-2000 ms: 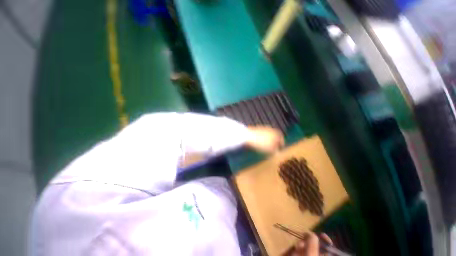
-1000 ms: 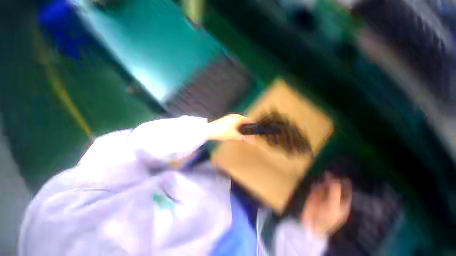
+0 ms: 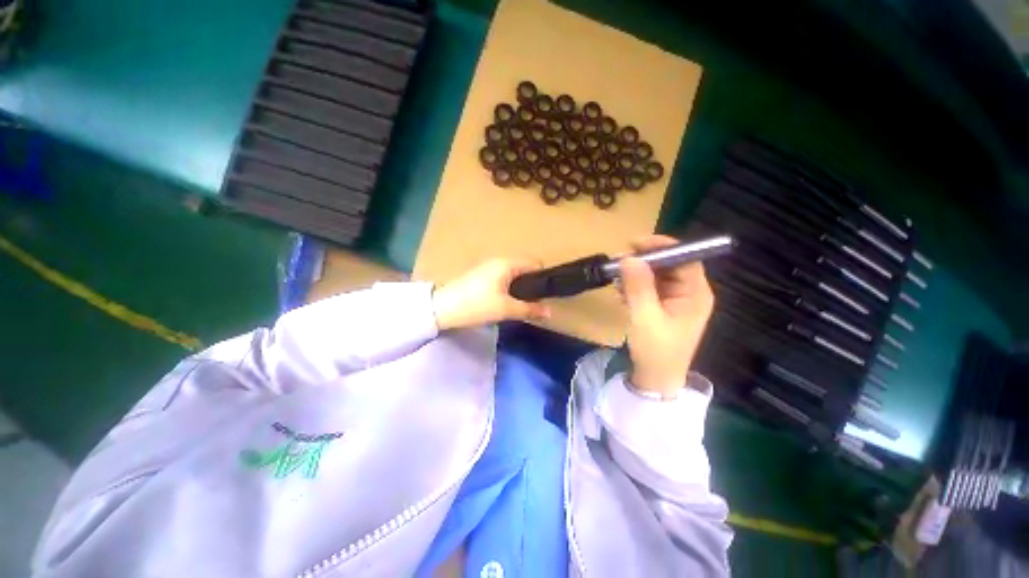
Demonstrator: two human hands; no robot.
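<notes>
A rod unit (image 3: 570, 277) with a black grip end and a bright silver tube is held nearly level over the near edge of the cardboard (image 3: 451, 226). My left hand (image 3: 483, 296) holds its black grip end. My right hand (image 3: 668, 311) has thumb and fingers on the silver tube, whose tip sticks out to the right. A cluster of small dark rings (image 3: 570, 147) lies loose on the cardboard beyond the rod unit. It cannot be told whether a ring is on the rod unit.
A black slotted tray (image 3: 322, 107) lies left of the cardboard, its slots showing no rods. A black tray (image 3: 779, 254) at the right holds several rods with silver ends. More silver rods (image 3: 979, 457) show at the far right. A blue-rimmed bin (image 3: 296, 271) is near my left sleeve.
The view has turned and sharpened. My left hand still holds the black grip end. My right hand has come from the right-hand tray area to the silver tube, and both hands are now on one unit.
</notes>
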